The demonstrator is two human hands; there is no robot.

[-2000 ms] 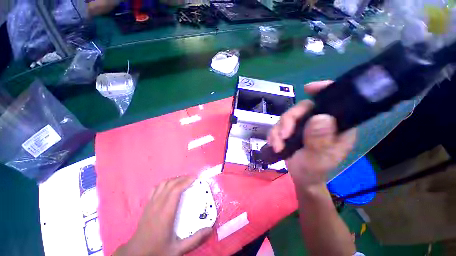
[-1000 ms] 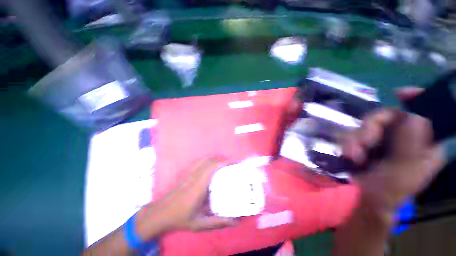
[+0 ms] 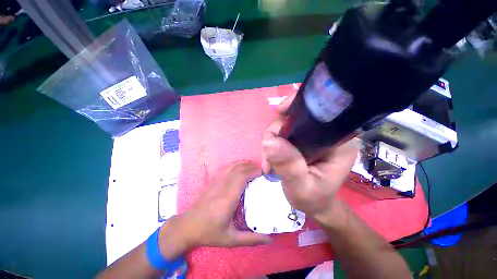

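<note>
The white device housing (image 3: 267, 204) lies flat on the red mat (image 3: 218, 133). My left hand (image 3: 218, 210) lies around its left side, thumb along the near edge and fingers at the far edge. My right hand (image 3: 310, 171) grips the black electric screwdriver (image 3: 354, 82) over the far right part of the housing. The driver is tilted, its nose down at the housing's far edge. The bit tip is hidden by my right hand, so contact cannot be told. The screw feeder (image 3: 389, 158) stands at the right of the mat, partly behind the driver.
A labelled clear bag (image 3: 128, 92) lies at the back left, above a white sheet with diagrams (image 3: 136, 190). A bagged white housing (image 3: 219, 43) lies on the green bench (image 3: 71, 180). A blue round object (image 3: 455, 226) is at the lower right.
My right hand has brought the driver from the feeder leftward to over the housing. The view has shifted, and the feeder now appears further right. My left hand stays at the housing.
</note>
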